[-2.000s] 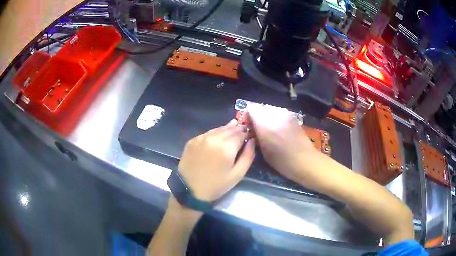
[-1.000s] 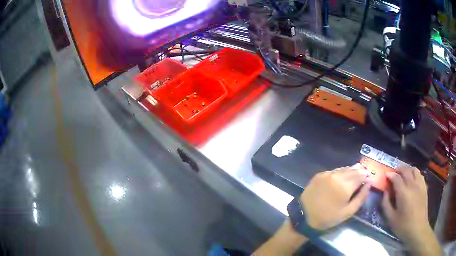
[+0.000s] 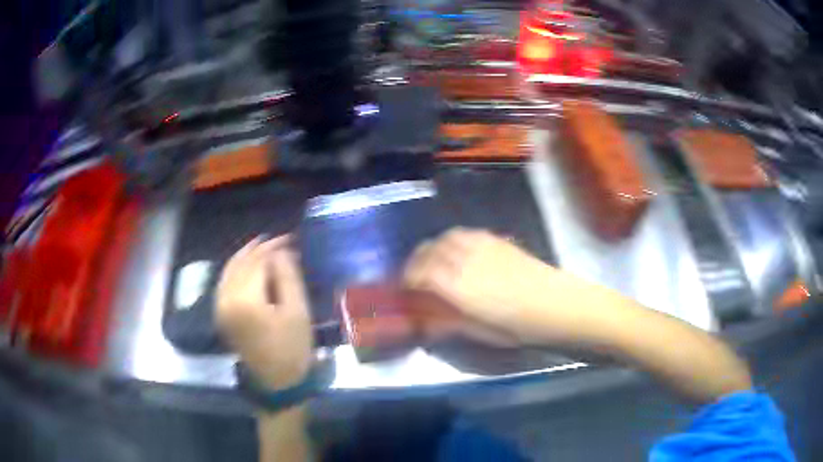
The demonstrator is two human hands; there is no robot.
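Observation:
The view is motion-blurred. My right hand [image 3: 462, 275] grips an orange-brown carrier block [image 3: 381, 320] near the front edge of the black base plate [image 3: 487, 194]; the block's left end sticks out past my fingers. My left hand [image 3: 266, 302] is left of the block and apart from it, over the base, with thumb and fingers apart and nothing visible in them. A narrow silvery-white strip [image 3: 372, 197] lies on the base behind the block. The dark microscope tube [image 3: 320, 81] stands behind it. Small parts cannot be made out.
Red bins [image 3: 68, 262] are at the far left. One carrier [image 3: 233, 167] lies at the base's back left, another [image 3: 487, 142] at its back right. A carrier stack [image 3: 603, 167] stands right of the base, with more carriers [image 3: 722, 158] beyond. A red light [image 3: 546, 54] glows behind.
The view has swung right, bringing the stack back in. My left hand has let go of the carrier and moved away left. My right hand now holds the carrier nearer the front edge.

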